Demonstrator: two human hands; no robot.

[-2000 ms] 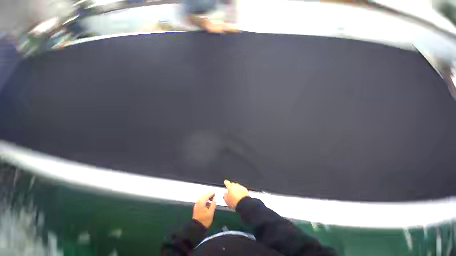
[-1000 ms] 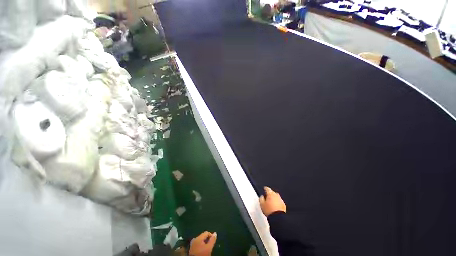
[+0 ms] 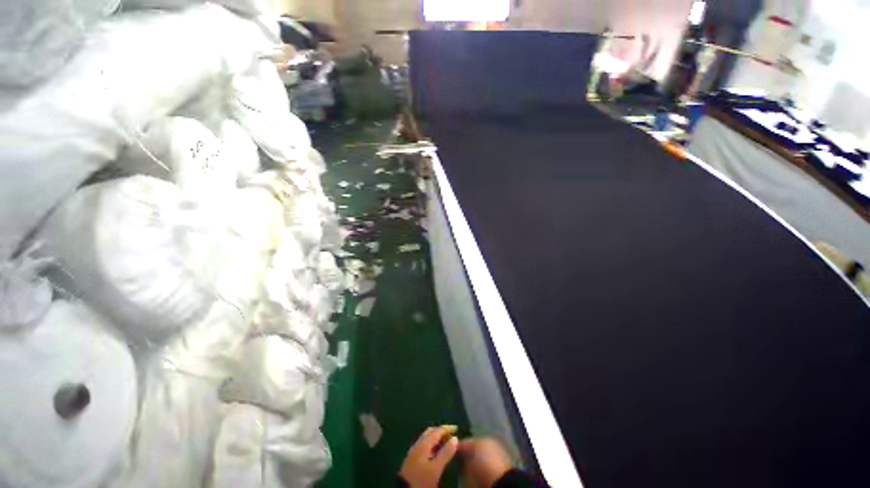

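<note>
Black fabric [image 3: 611, 257] lies flat along the long table. At its far end a dark cloth [image 3: 501, 71] rises upright. A white strip [image 3: 496, 315] shows along the near left edge of the fabric. My left hand [image 3: 428, 458] is at the bottom centre, beside the table, with bent fingers. A small dark spot shows at its fingertips; I cannot tell if it is an object or shadow. My right hand [image 3: 485, 461] is blurred, close to the left one, in front of the table's side. Neither hand is seen touching the fabric.
White wrapped rolls [image 3: 143, 257] are piled high on the left. A green floor aisle [image 3: 396, 353] with scattered scraps runs between them and the table. An orange piece [image 3: 673, 150] sits at the far right table edge. Another table [image 3: 811, 152] with white and dark pieces stands beyond.
The view has turned left, from across the table to along its length and the aisle. My right hand has left the fabric's edge and is now near my left hand.
</note>
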